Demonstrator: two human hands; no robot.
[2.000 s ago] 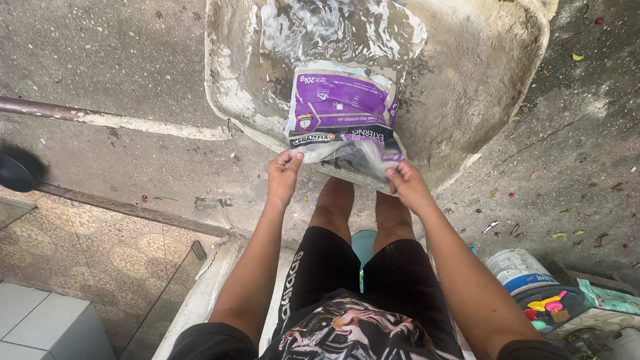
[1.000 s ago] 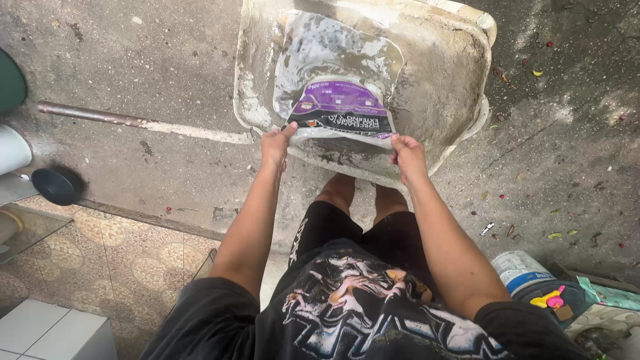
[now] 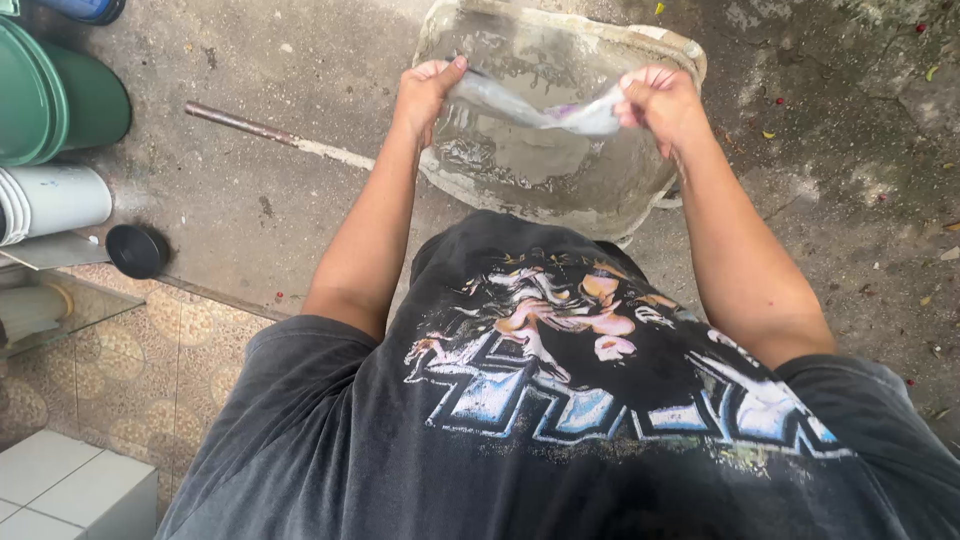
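Between my two hands the plastic mortar bag [image 3: 517, 105] hangs stretched and blurred, its pale side showing with a little purple. My left hand [image 3: 429, 97] pinches one end of it, and my right hand [image 3: 660, 105] grips the other. Below the bag lies a mortar-crusted tub [image 3: 637, 217] with wet grey mix [image 3: 517, 161] spread over its bottom. Whether anything remains inside the bag cannot be seen.
A long handle [image 3: 277, 135], partly coated in dried mortar, lies on the concrete left of the tub. Farther left are a green bucket [image 3: 90, 97], a white bucket [image 3: 67, 199] and a black bowl [image 3: 137, 251]. Tiled floor [image 3: 127, 360] lies at lower left.
The bag, which lay over the tub with its printed purple side showing, is now lifted and drawn into a narrow strip between my hands. The view has shifted.
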